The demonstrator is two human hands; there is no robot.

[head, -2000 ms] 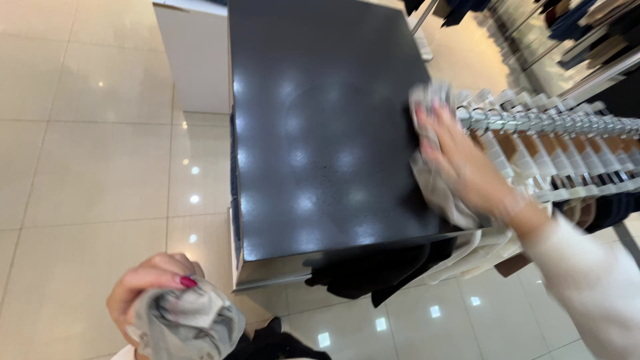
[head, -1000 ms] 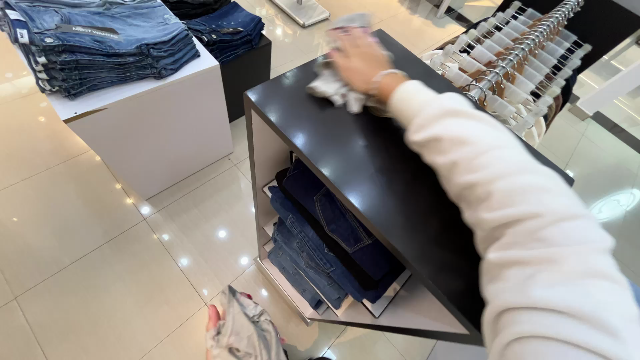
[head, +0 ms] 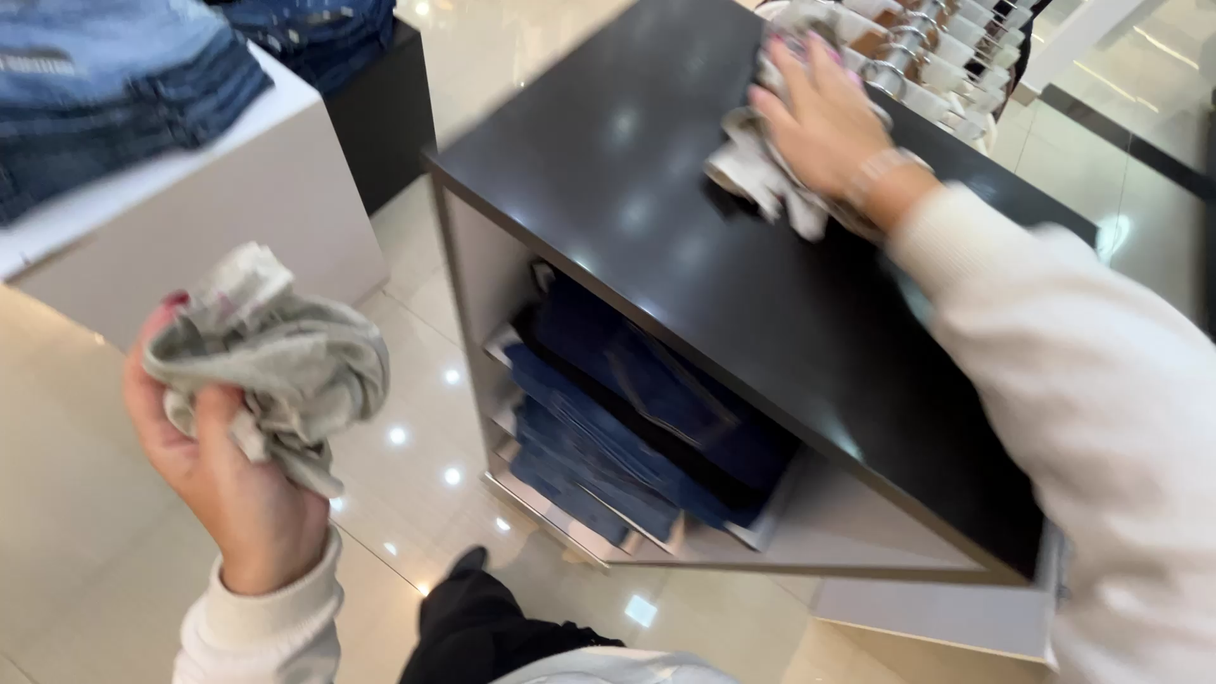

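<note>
My right hand (head: 822, 119) presses a crumpled grey-white cloth (head: 750, 171) flat on the glossy black top (head: 608, 161) of a display shelf unit, close to its far edge beside a hanging rail. Raised at the left, off the unit and above the floor, my left hand (head: 218, 446) grips another crumpled light grey cloth (head: 313, 361) between thumb and fingers. Folded jeans (head: 608, 408) lie in stacks inside the open side of the unit, below the black top.
A white display block (head: 237, 199) with folded blue jeans (head: 104, 104) stands at the left, a black block (head: 380, 123) behind it. Clothes hangers (head: 912, 57) crowd a metal rail at the unit's far side. Shiny tiles (head: 399, 589) cover the floor.
My left hand has risen with its cloth and shows more fully than a second ago. My right hand stays on the black top with its cloth. The view has shifted.
</note>
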